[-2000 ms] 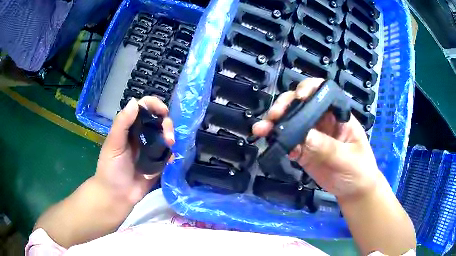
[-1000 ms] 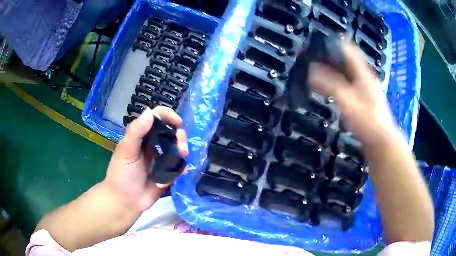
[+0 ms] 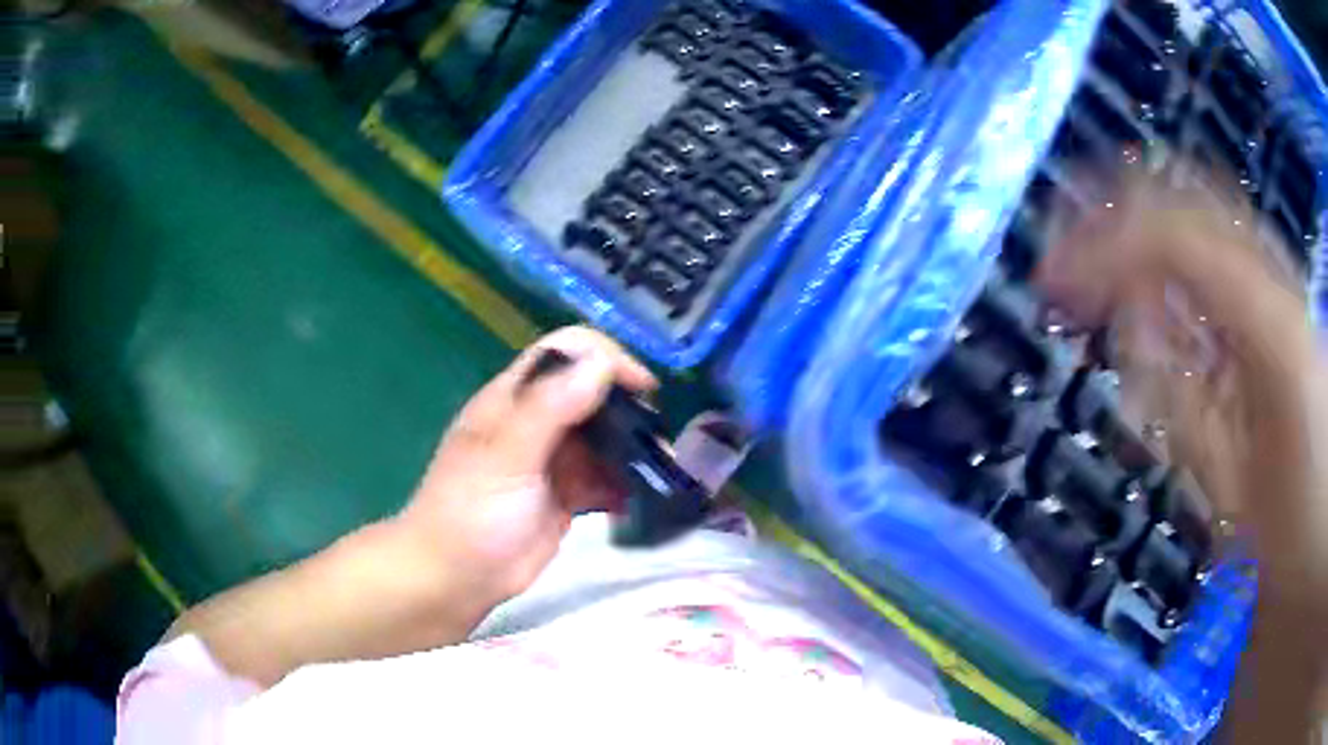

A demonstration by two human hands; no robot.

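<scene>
My left hand (image 3: 503, 459) is closed around a black phone clamp mount (image 3: 641, 463) above my lap, left of the main crate. Small white lettering shows on the mount. My right hand (image 3: 1165, 277) is strongly blurred over the main blue lined crate (image 3: 932, 539). Whether it holds anything cannot be told. Rows of black phone clamp mounts (image 3: 1070, 473) lie in that crate, partly hidden by my right hand and forearm.
A second blue lined crate (image 3: 546, 269) stands beyond my left hand, with rows of black mounts and a bare white-grey sheet (image 3: 597, 138) at its left. Green floor (image 3: 277, 335) with yellow lines lies at left. Dark items stand at the far left edge.
The view has swung left, so both crates appear further right. My left hand still holds its mount, now tilted differently. My right hand, earlier at the upper rows, is still over the main crate.
</scene>
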